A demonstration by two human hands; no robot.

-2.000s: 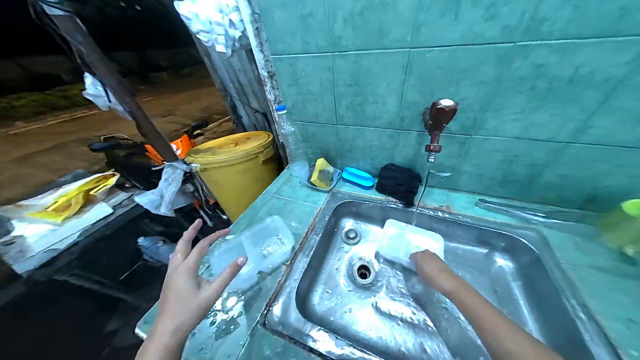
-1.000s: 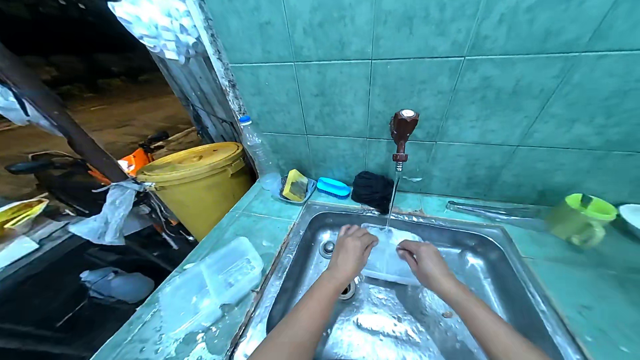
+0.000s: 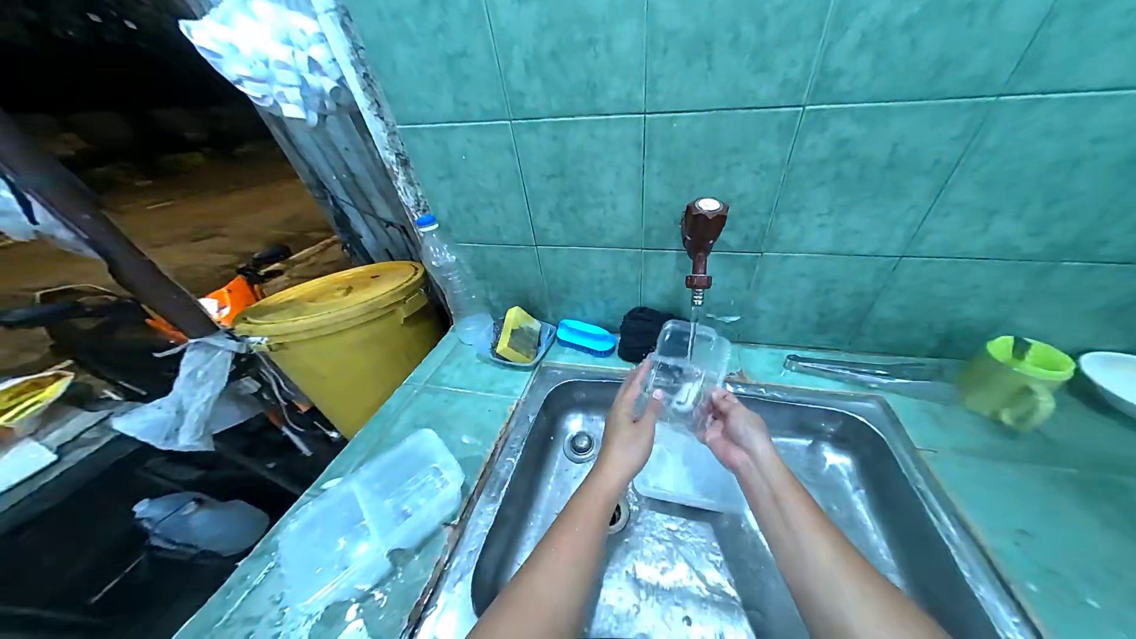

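Between my left hand [image 3: 635, 426] and my right hand [image 3: 735, 428], a small clear plastic container [image 3: 685, 373] is held tilted under the running faucet [image 3: 701, 240]. Water falls from the spout onto it. Below it, a translucent plastic piece [image 3: 688, 470], perhaps a lid or tub, lies in the stainless steel sink [image 3: 852, 532]. On the tiled counter left of the sink rest wet, translucent plastic containers or lids [image 3: 413, 484].
Behind the sink stand a plastic bottle [image 3: 453, 275], a yellow sponge [image 3: 517, 335] on a dish, a blue brush [image 3: 586, 338] and a black scrubber [image 3: 643, 333]. Tongs [image 3: 852, 368], a green mug [image 3: 1016, 382] and a white bowl [image 3: 1114, 377] sit right. A yellow lidded bucket [image 3: 355, 337] stands left.
My left hand has come from beside the counter containers to the faucet. Both hands now hold a small clear container under the water; the flatter translucent piece held earlier seems to lie in the sink.
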